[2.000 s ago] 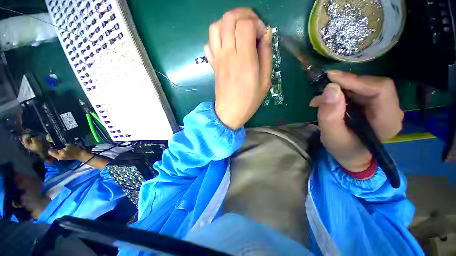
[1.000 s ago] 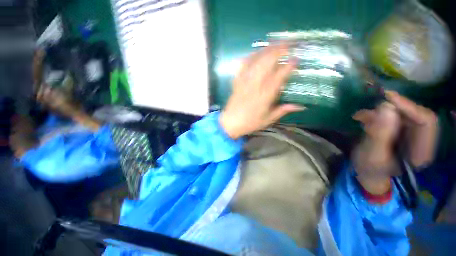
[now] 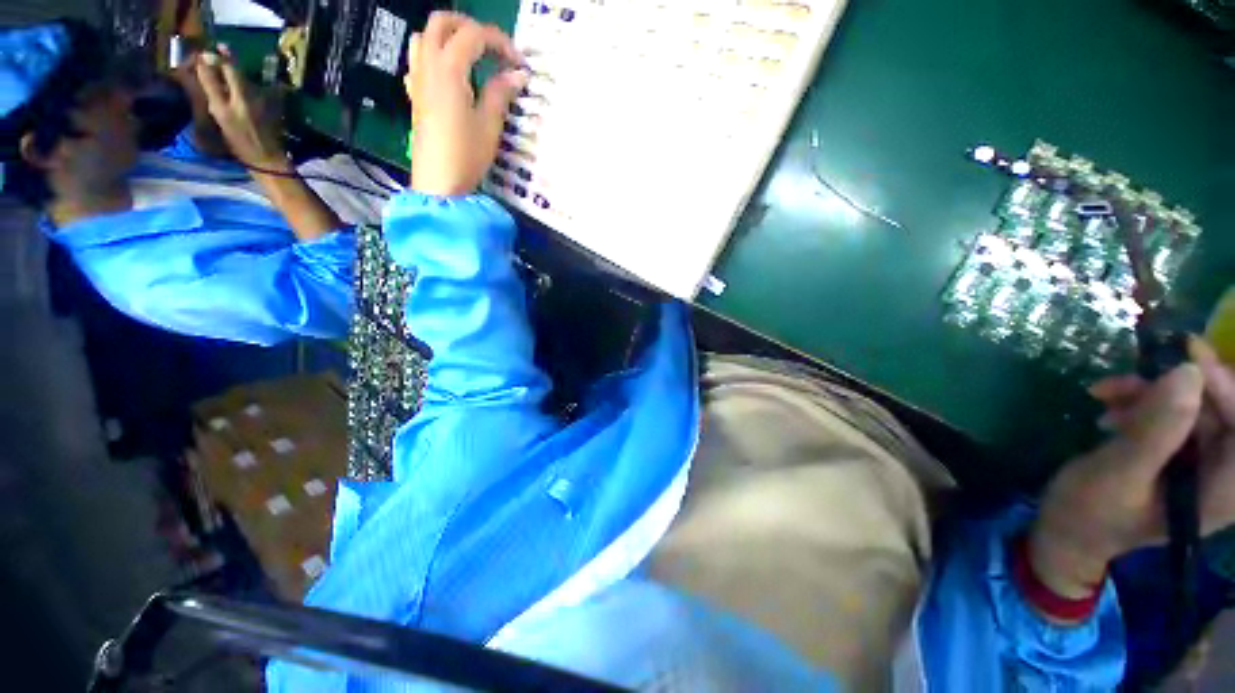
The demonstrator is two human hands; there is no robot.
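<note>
My left hand [image 3: 454, 108] is at the left edge of the white component tray [image 3: 664, 149], thumb and forefinger bent close together by the rows of dark components. Whether a component is between the fingertips I cannot tell. My right hand [image 3: 1131, 474] holds the black soldering iron [image 3: 1176, 474] at the right; its tip reaches over the panel of small green circuit boards [image 3: 1050, 264] lying on the green mat. A small dark component with white ends [image 3: 1000, 160] is at the panel's upper left corner.
A thin wire [image 3: 853, 203] lies on the green mat [image 3: 867, 311]. A co-worker in blue [image 3: 203, 257] sits at the left. Stacked boards [image 3: 383, 352] stand beside my left arm, and cartons [image 3: 271, 460] are on the floor. A yellow-green tub [image 3: 1223, 329] is cut off at the right edge.
My left hand has gone from the boards to the far left side of the white tray. The view has turned left. My right hand still holds the soldering iron.
</note>
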